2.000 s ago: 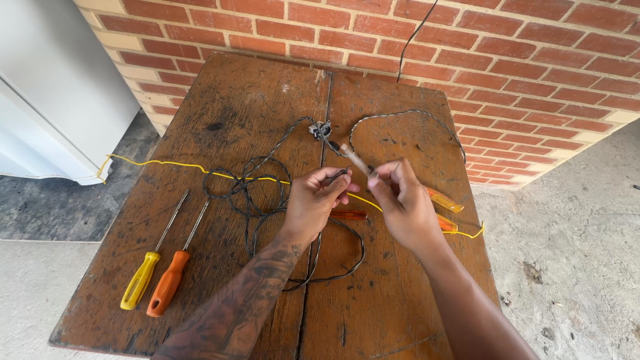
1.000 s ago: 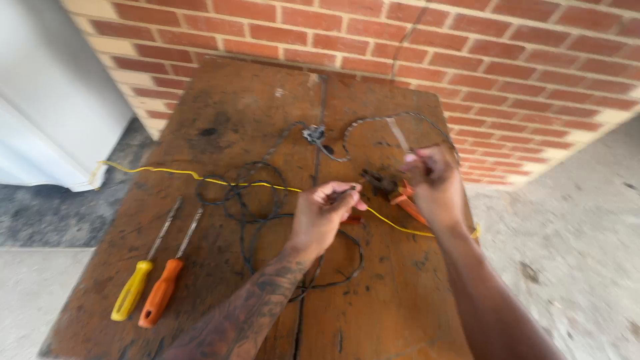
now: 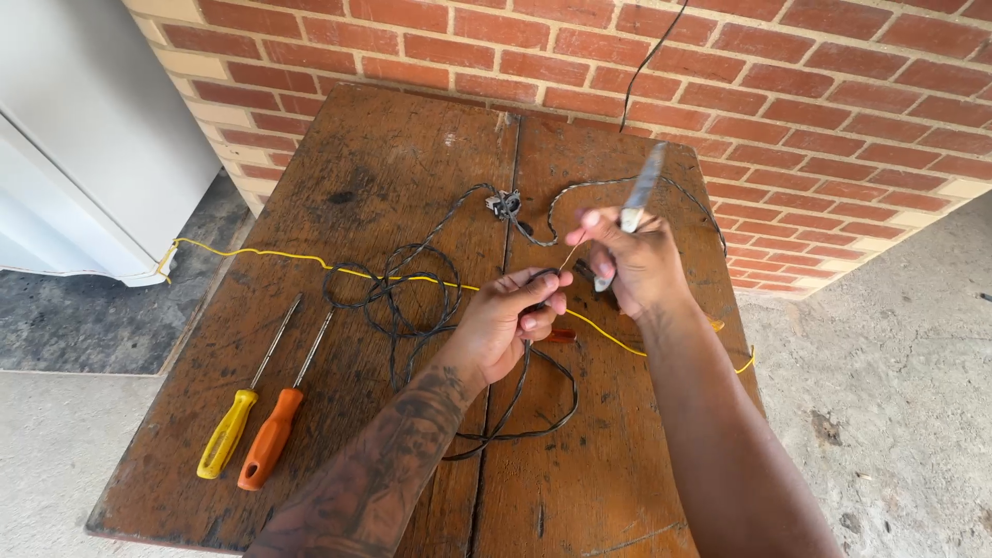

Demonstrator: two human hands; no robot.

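Note:
My left hand (image 3: 515, 318) grips the end of a black twisted electrical cord (image 3: 504, 422) between thumb and fingers. A thin bare copper strand (image 3: 573, 252) runs from that end to the fingertips of my right hand (image 3: 635, 256). Held in the same right hand is a knife with a worn metal blade (image 3: 645, 182), its blade pointing up and away. The cord lies in loose loops on the wooden table (image 3: 418, 147). A small electrical fitting (image 3: 504, 204) sits beyond my hands, touching the cord. Dark tool jaws are partly hidden behind my right hand.
A yellow wire (image 3: 287, 254) crosses the table under my hands. Yellow-handled (image 3: 227, 434) and orange-handled (image 3: 271, 439) screwdrivers lie at the left. A red handle (image 3: 563, 335) shows between my forearms. A brick wall (image 3: 542, 46) borders the far edge; a white appliance (image 3: 85, 116) stands left.
The knife's blade, angled toward my left hand two seconds ago, now points up and away. A copper strand now shows stretched between my hands.

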